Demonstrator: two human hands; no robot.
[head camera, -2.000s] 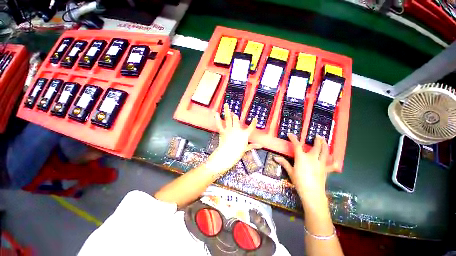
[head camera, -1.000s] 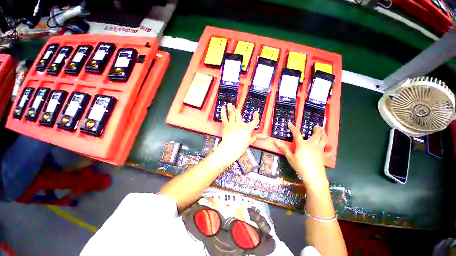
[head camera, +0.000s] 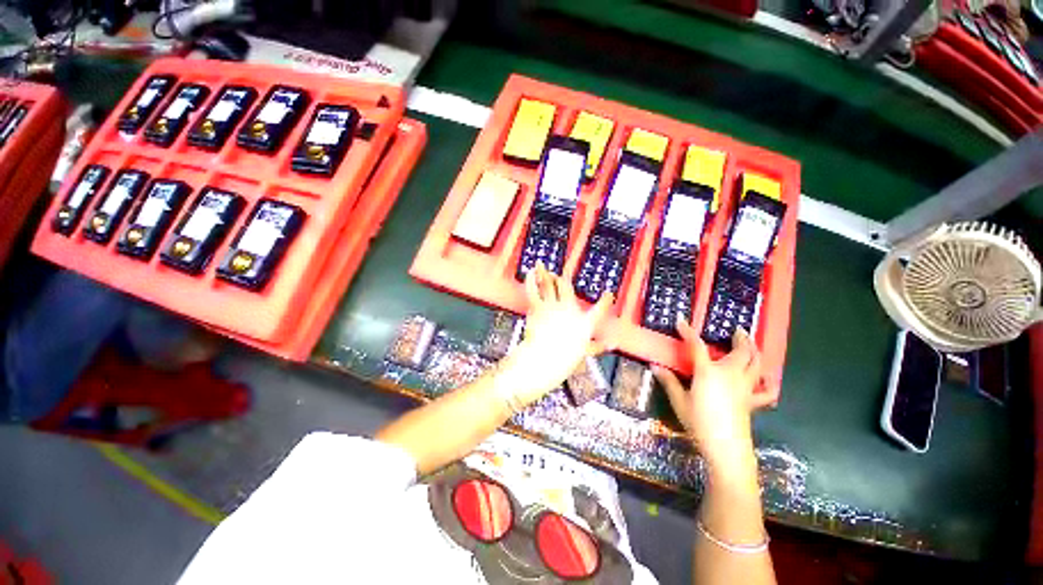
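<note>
The red-orange phone tray (head camera: 458, 270) lies in front of me with four open flip phones (head camera: 671, 257) in its near row, screens lit white. Yellow-faced phones (head camera: 530, 130) lie in the far row, partly covered by the raised screens. A cream-faced piece (head camera: 488, 210) lies in the near left pocket. My left hand (head camera: 557, 331) is bare, fingers apart, fingertips at the lower ends of the two left open phones. My right hand (head camera: 715, 383) is bare, fingers apart, fingertips at the lower ends of the two right open phones. Neither hand grips anything.
Stacked trays at left hold closed flip phones (head camera: 261, 243). Small grey-brown pieces (head camera: 413, 341) and a shiny clear strip (head camera: 583, 422) lie along the bench's near edge. A cream fan (head camera: 968, 285) and a smartphone (head camera: 912, 390) are at right. A grey bar slants in at upper right.
The camera view has shifted. Both hands have slid slightly toward the phones' near ends. The four phones remain open in the tray.
</note>
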